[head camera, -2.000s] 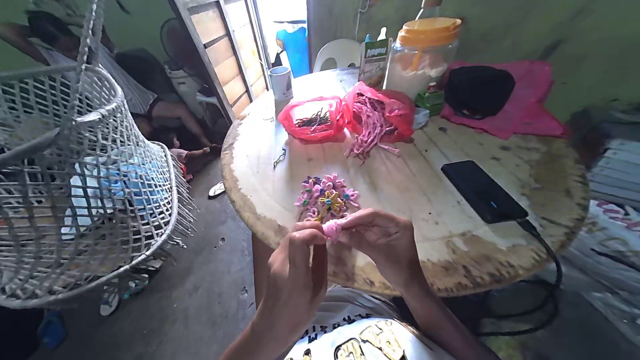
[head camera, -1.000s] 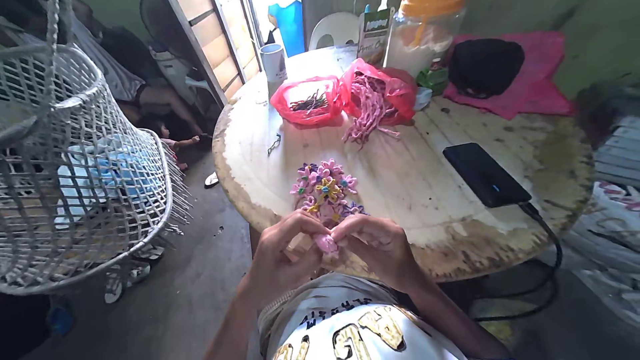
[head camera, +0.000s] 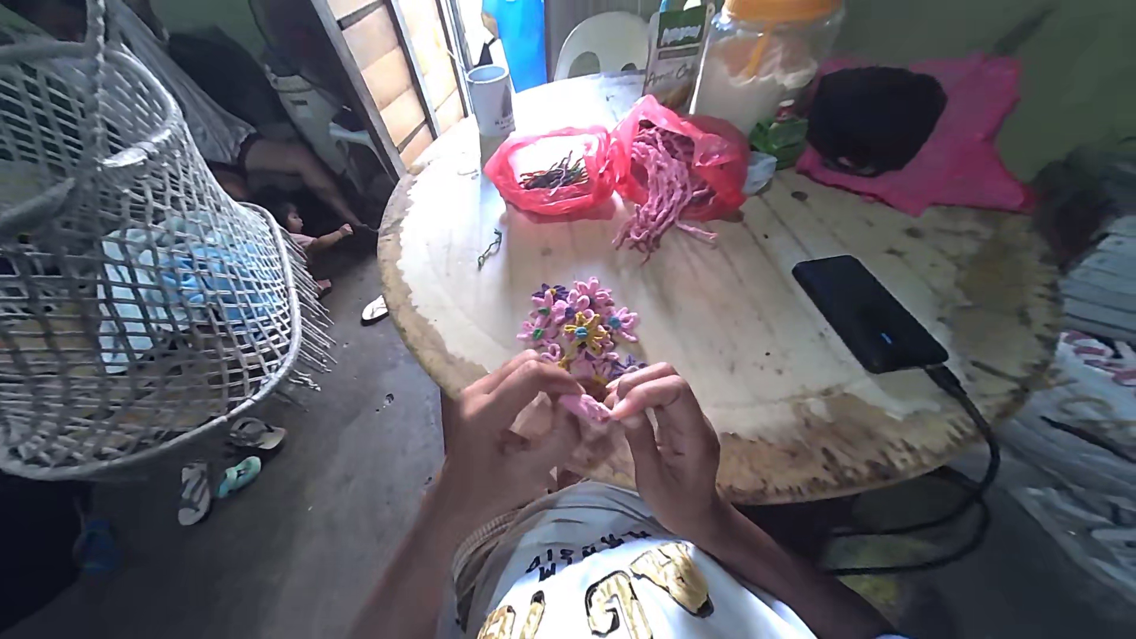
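Note:
Between my fingertips, just above the near edge of a round wooden table (head camera: 745, 355), is a small pink looped piece of yarn or cord (head camera: 586, 407). My left hand (head camera: 519, 426) pinches it from the left, and the fingertips of my right hand (head camera: 667, 435) touch its right end. Right behind my hands lies a pile of small looped flowers (head camera: 586, 330) in pink, yellow and purple. Farther back, a red plastic bag (head camera: 552, 206) holds short dark strands, and beside it another red plastic bag (head camera: 732, 151) has pink twisted strands (head camera: 661, 191) spilling over its front.
A black phone or power bank (head camera: 865, 311) with a cable lies at the right. Behind are a mug (head camera: 491, 99), a large orange-lidded jar (head camera: 754, 75) and a black cloth item (head camera: 874, 115) on pink plastic. A net hammock chair (head camera: 151, 266) hangs left; a person (head camera: 293, 164) and child (head camera: 311, 238) are beyond.
My hands stay together around the small pink piece, and its shape between my fingers looks narrower than one second ago. The view has shifted somewhat.

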